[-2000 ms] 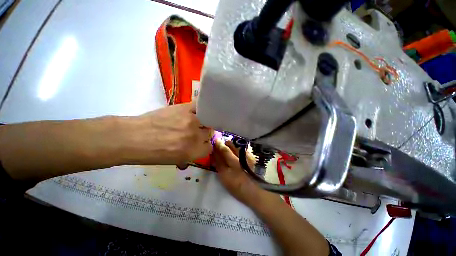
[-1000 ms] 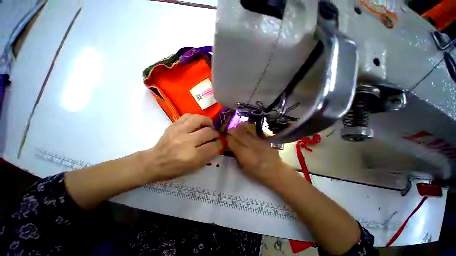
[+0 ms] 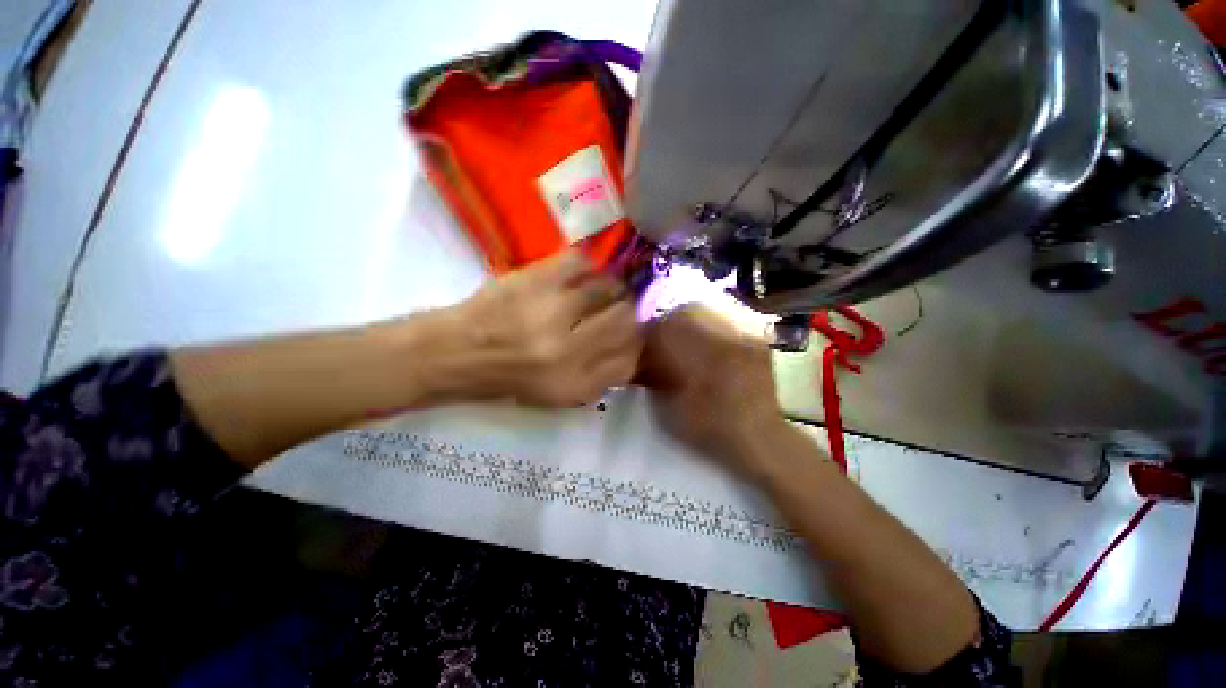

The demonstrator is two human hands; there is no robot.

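The orange-lined pouch point(image 3: 504, 168) lies on the white table, left of the sewing machine head point(image 3: 753, 121), its opening upward and a white label point(image 3: 582, 196) inside. Purple tape point(image 3: 608, 54) runs along its far edge and shows again near the needle area. My left hand point(image 3: 558, 329) is closed on the pouch's near edge. My right hand point(image 3: 706, 376) lies beside it, just in front of the brightly lit presser foot area; it is blurred and its fingertips are hidden, so its hold cannot be told.
A shiny metal guard point(image 3: 1035, 161) curves over the needle area. Red cord point(image 3: 831, 390) lies right of my right hand. A red piece with a strip point(image 3: 1159, 481) is at the table's right. A printed ruler point(image 3: 565, 495) runs along the front edge.
Since the earlier frames, more of the pouch and its label has come into view left of the machine head. Both hands remain close together by the needle. The view has shifted.
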